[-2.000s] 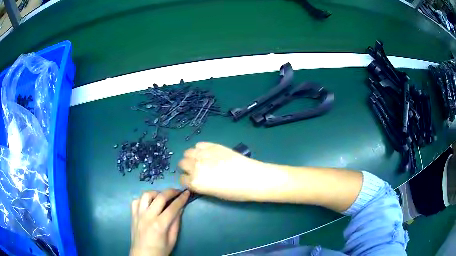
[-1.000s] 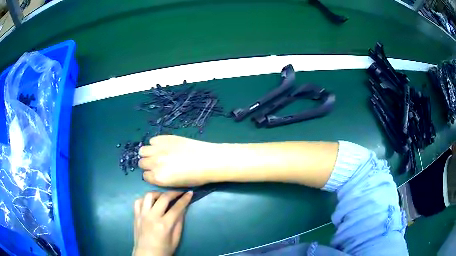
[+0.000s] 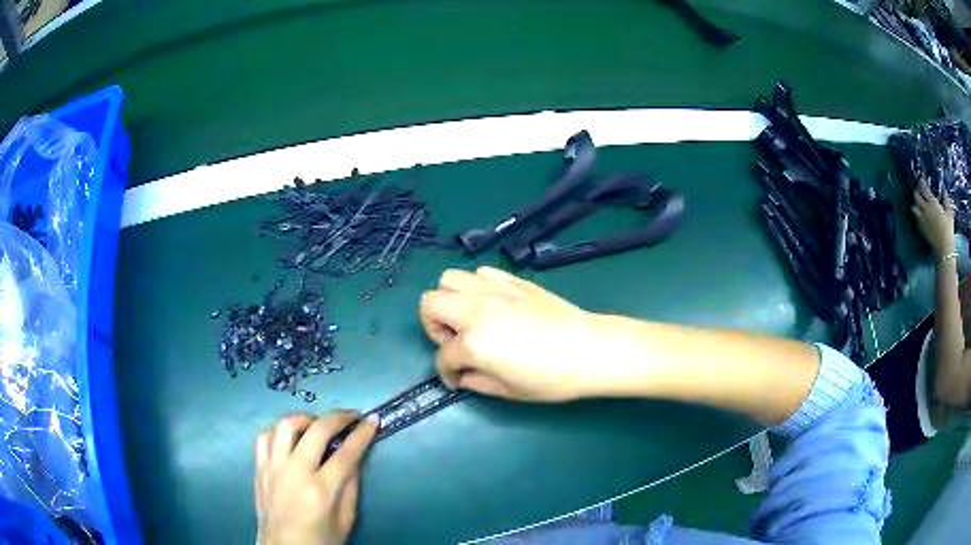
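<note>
A long black handle housing (image 3: 410, 409) lies slanted on the green surface, its ribbed open channel facing up. My left hand (image 3: 309, 476) grips its left end between thumb and fingers. My right hand (image 3: 506, 335) is over its right part, fingers curled; whether it holds a small piece is hidden. A pile of tiny black clips (image 3: 279, 339) lies left of my right hand. A spiky pile of thin black rods (image 3: 357, 227) lies beyond it.
Curved housings (image 3: 596, 218) lie beyond my right hand. A housing heap (image 3: 836, 218) is at right. A blue bin (image 3: 104, 319) with a clear bag (image 3: 37, 351) stands at left. Another person's hand (image 3: 935, 220) touches bagged parts (image 3: 937, 160). One housing (image 3: 701, 21) lies beyond the white strip (image 3: 479, 139).
My right hand has moved right, from the clip pile to over the housing, whose channel now shows. My left hand keeps its grip. Another person's hand and arm have appeared at the right.
</note>
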